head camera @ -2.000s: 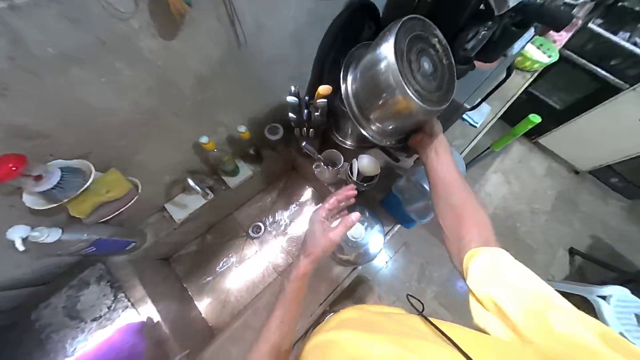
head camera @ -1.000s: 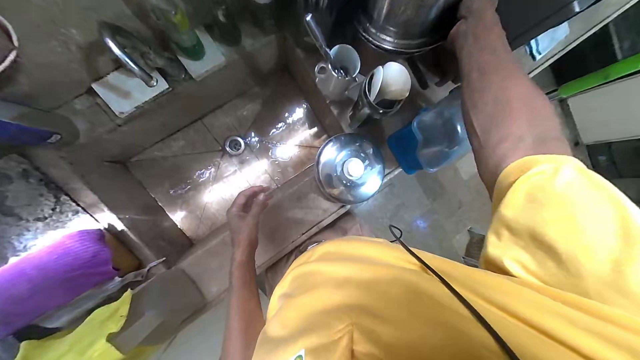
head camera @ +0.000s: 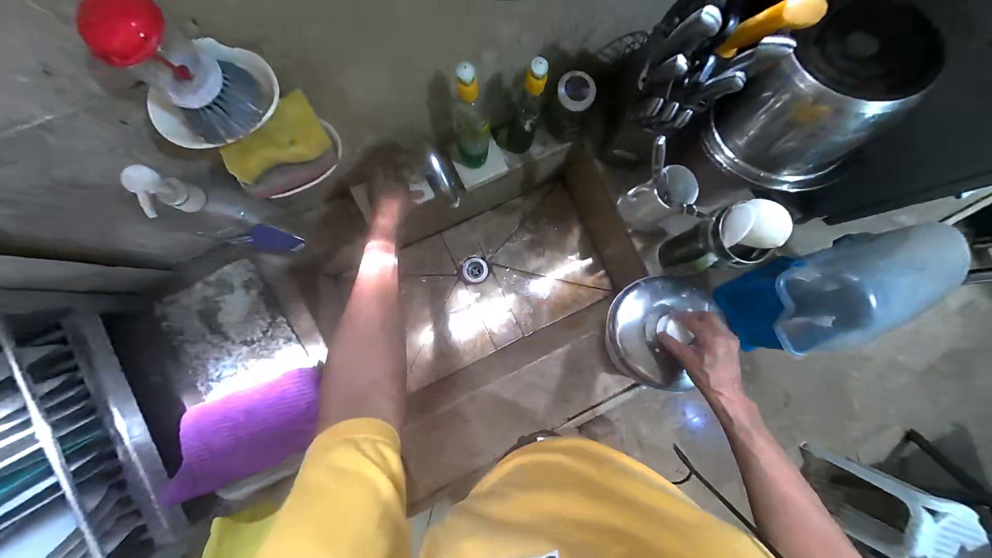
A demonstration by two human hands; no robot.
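My right hand (head camera: 707,346) grips the pale knob of a shiny metal pot lid (head camera: 632,329) at the sink's right front corner. My left hand (head camera: 387,174) reaches to the back wall beside the metal faucet (head camera: 443,177); it is blurred and in shadow, so its fingers are unclear. Between my arms lies the tiled sink basin (head camera: 434,310) with a round drain (head camera: 474,270). Right of the basin are a metal cup holding a utensil (head camera: 643,205) and a metal container (head camera: 686,246) with white cups (head camera: 756,223) in it.
An upturned steel pot (head camera: 806,116) and a utensil holder fill the back right. A blue and clear plastic container (head camera: 868,287) lies at right. Bottles (head camera: 471,128) line the back ledge. Left are a yellow sponge (head camera: 279,143), a brush, a spray bottle, a purple cloth (head camera: 248,426) and a dish rack (head camera: 116,418).
My right hand has left the steel pot and taken hold of the lid's knob. My left hand has moved from the sink's front edge to the faucet area. The view has shifted.
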